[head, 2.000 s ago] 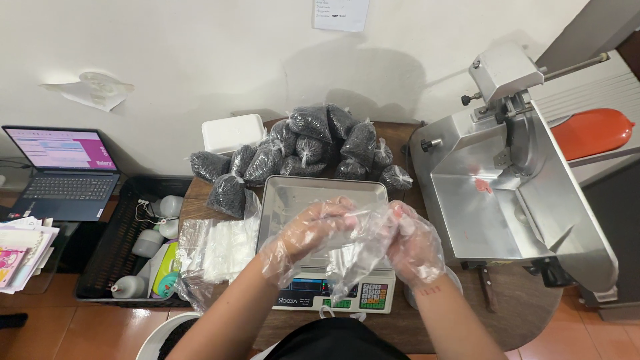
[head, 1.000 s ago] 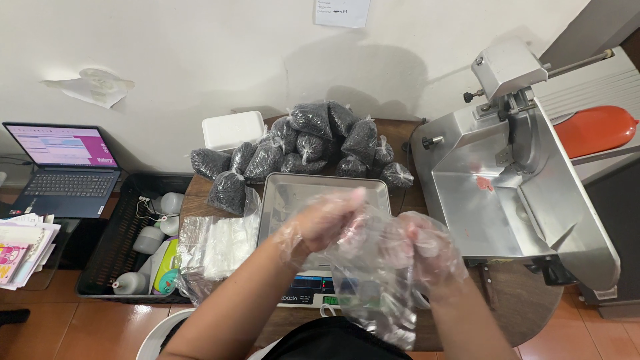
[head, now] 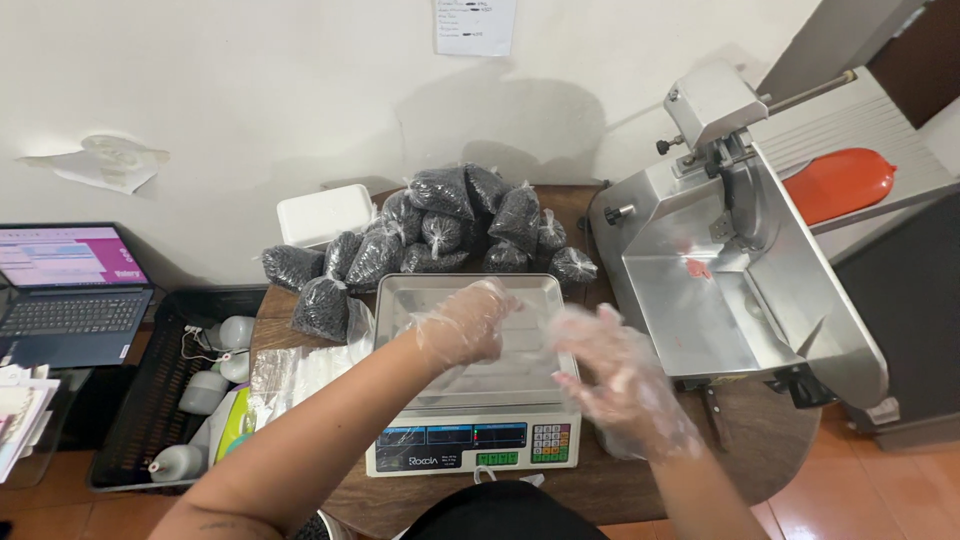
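Observation:
Both hands wear clear plastic gloves. My left hand (head: 469,322) is over the metal pan of a Roccia digital scale (head: 397,300), its fingers curled, and whether anything is in them cannot be told. My right hand (head: 600,367) is blurred at the pan's right edge, fingers spread, with clear plastic below it that may be a bag. Behind the pan lie several tied clear bags of dark granules (head: 439,191). Flat clear plastic bags (head: 307,375) lie left of the scale.
A metal slicer (head: 675,315) with an orange-wrapped item (head: 844,184) stands at right, a knife (head: 716,416) by its base. A white foam tray (head: 322,216) sits at back left. A black crate (head: 127,420) holding bulbs and a laptop (head: 71,315) are at far left.
The clear bag stretched between my hands earlier is no longer seen there. My hands have moved apart, and the scale's front panel shows more fully.

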